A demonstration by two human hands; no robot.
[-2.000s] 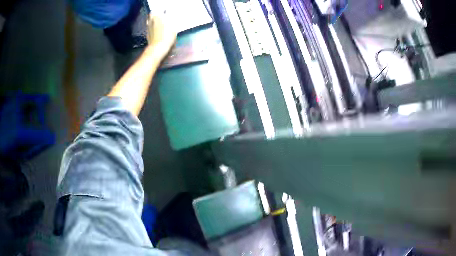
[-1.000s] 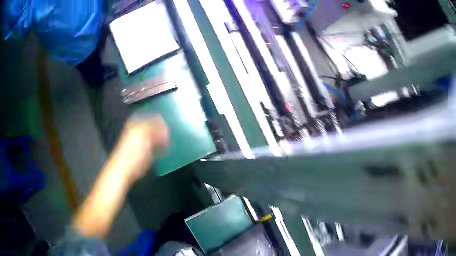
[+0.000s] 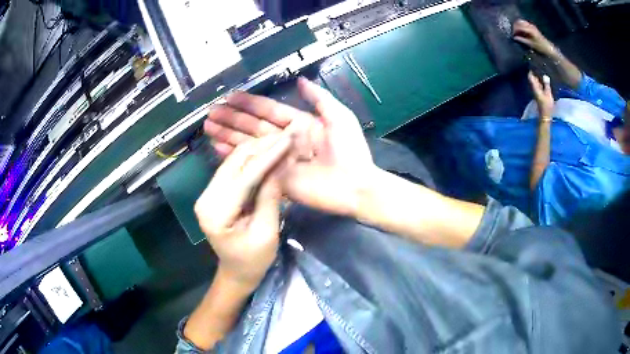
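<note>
My right hand comes in from the right, palm up, fingers spread and thumb raised. Small dark marks show in its palm; I cannot tell if they are small screws. My left hand comes up from the lower left, its fingers bent together and their tips at the right palm. Blur and the fingers hide whether it pinches anything. Both hands are held in front of my chest, above the machine's edge.
A green-topped shelf with thin silver strips lies at the upper right. Another green board is behind my left hand. Conveyor rails curve along the left. A person in blue is at the right, both hands raised.
The view has swung round. My left hand has left the green shelf with the flat metal bar and is now at my right palm. My right hand has come into view.
</note>
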